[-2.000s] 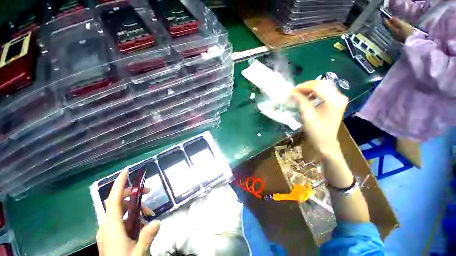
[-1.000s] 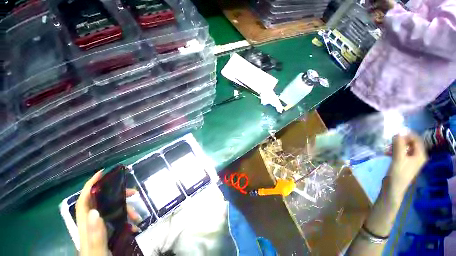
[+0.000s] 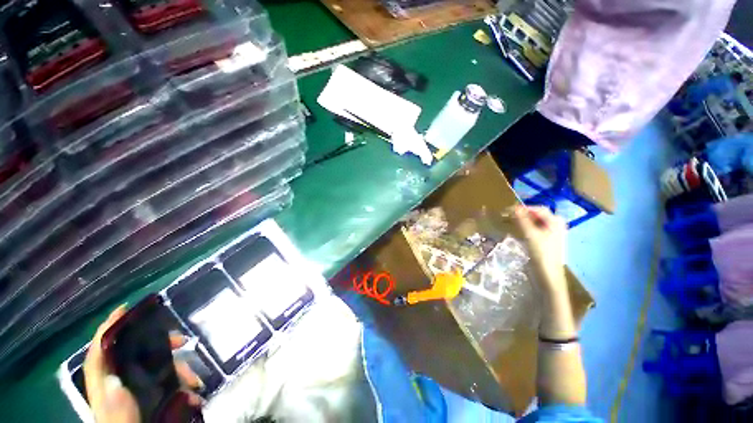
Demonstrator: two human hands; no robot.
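My left hand point(image 3: 111, 384) holds an open dark red flip phone point(image 3: 147, 351) upright at the lower left, over the white lens sheet point(image 3: 279, 240). Black-framed lenses point(image 3: 262, 277) lie on the sheet in a row; my hand and the phone hide part of it. My right hand point(image 3: 541, 235) is raised over the right side of the open cardboard scrap box point(image 3: 495, 186). Its fingers are bent and blurred, and I cannot tell whether they hold anything. A white cloth point(image 3: 301, 372) lies at the bottom, beside the sheet.
Stacked blister trays point(image 3: 157, 165) with red phones fill the left. An orange air gun point(image 3: 438, 287) with a red coiled hose point(image 3: 373, 285) lies at the scrap box. A bottle point(image 3: 452, 122), white card point(image 3: 367, 101) and tweezers point(image 3: 334, 153) are on the green bench. Another person's pink sleeve point(image 3: 619, 66) is upper right.
My right hand has moved from the bench to the far right, then back left over the scrap box. The shiny clear film seen near it no longer shows there. The phone in my left hand has turned.
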